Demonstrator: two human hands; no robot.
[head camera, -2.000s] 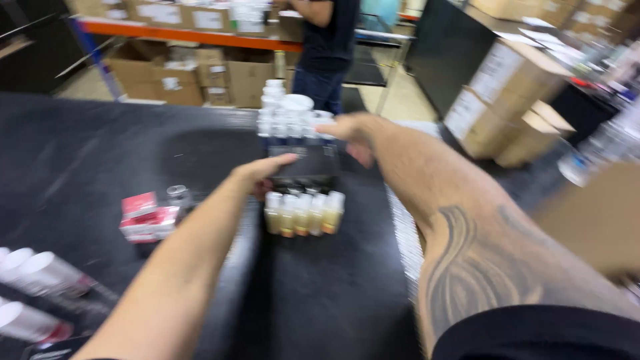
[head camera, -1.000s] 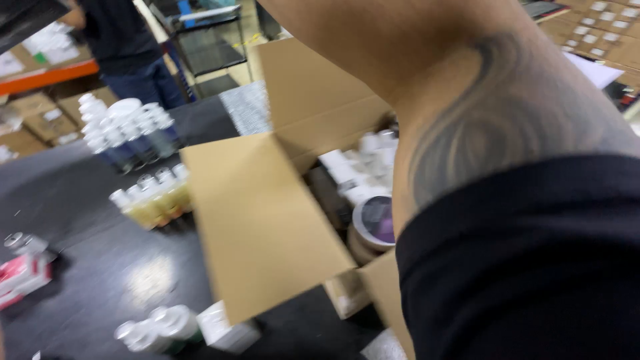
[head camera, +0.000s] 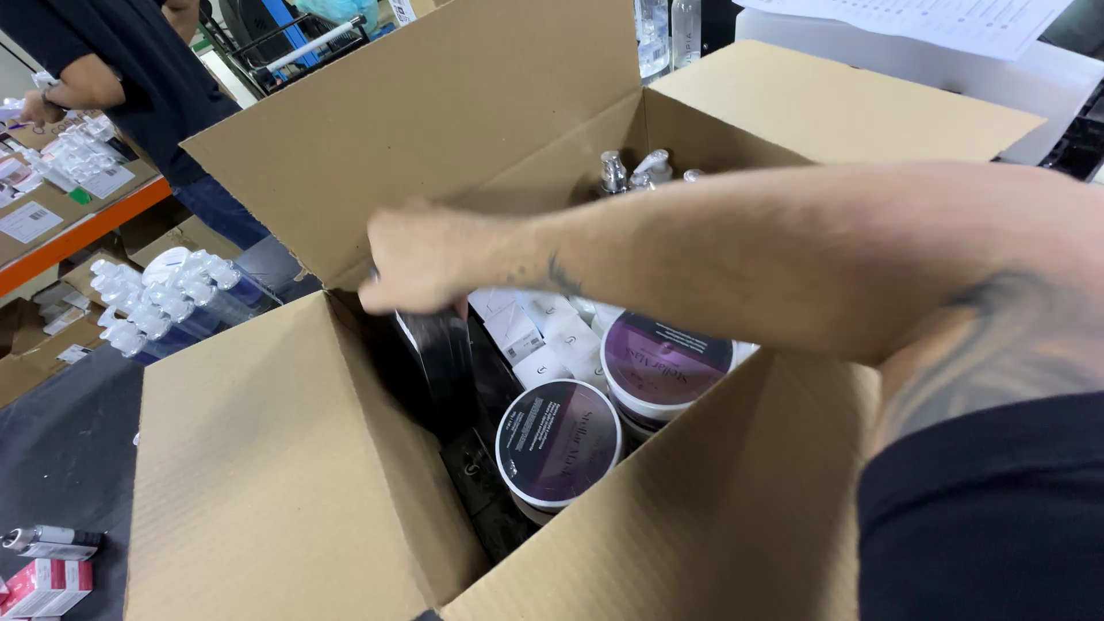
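My right hand (head camera: 418, 259) reaches over an open cardboard box (head camera: 259, 466) and grips a glossy black box (head camera: 442, 362) by its top, at the left inner side of the carton. Beside it in the carton lie small white boxes (head camera: 552, 336), dark boxes (head camera: 479, 474) and two round tubs with purple and black lids, one nearer (head camera: 559, 442) and one farther right (head camera: 664, 358). Pump bottles (head camera: 614, 172) stand at the back, partly hidden by my forearm. My left hand is out of the picture.
Clear-capped bottles with dark blue contents (head camera: 185, 297) stand on the black table left of the carton. Pink-and-white boxes (head camera: 52, 586) and a small bottle (head camera: 53, 542) lie at the lower left. A person (head camera: 151, 95) is near the orange-edged shelf (head camera: 86, 233). Printed paper (head camera: 931, 21) lies behind.
My hands were at the bottle group on the table two seconds ago. The view has swung right to the carton, and my right hand is now inside it on the black box.
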